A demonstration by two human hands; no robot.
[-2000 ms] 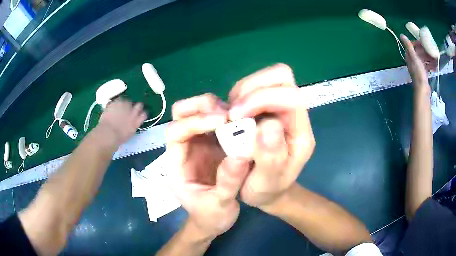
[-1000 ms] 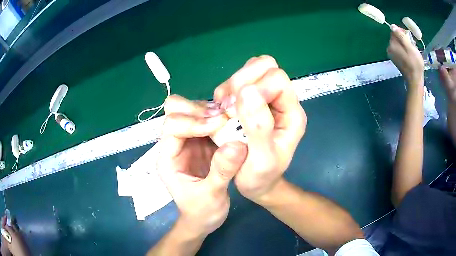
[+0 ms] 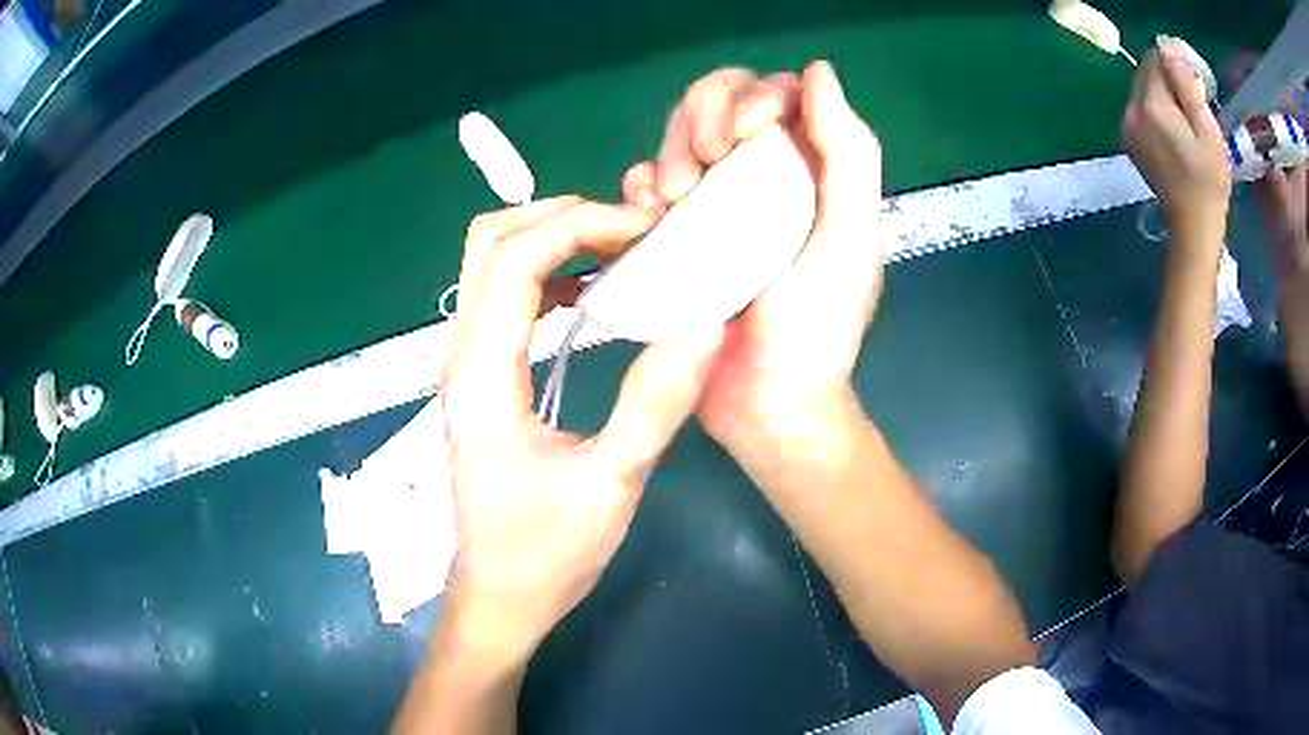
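Note:
A smooth white oval device housing (image 3: 718, 244) is held tilted between my two hands, above the worktop near the belt's edge strip. My left hand (image 3: 553, 345) grips its lower left end with thumb and fingers. A thin wrist strap (image 3: 561, 368) hangs from that end beside my left palm. My right hand (image 3: 804, 287) holds the other end and right side, its fingers behind the upper edge. A flat white work sheet (image 3: 395, 510) lies on the worktop, partly behind my left hand.
The green conveyor belt (image 3: 345, 244) carries another white housing (image 3: 495, 155), and an open half (image 3: 205, 328) beside its cover (image 3: 183, 257) at left. A worn white edge strip (image 3: 991, 204) borders the belt. At right, another person's hand (image 3: 1180, 137) holds a white part; more devices lie near it.
The housing has turned from its slotted end to its broad smooth side, and its strap now shows. A neighbour's arm at left has withdrawn from the belt, and one white piece there is gone.

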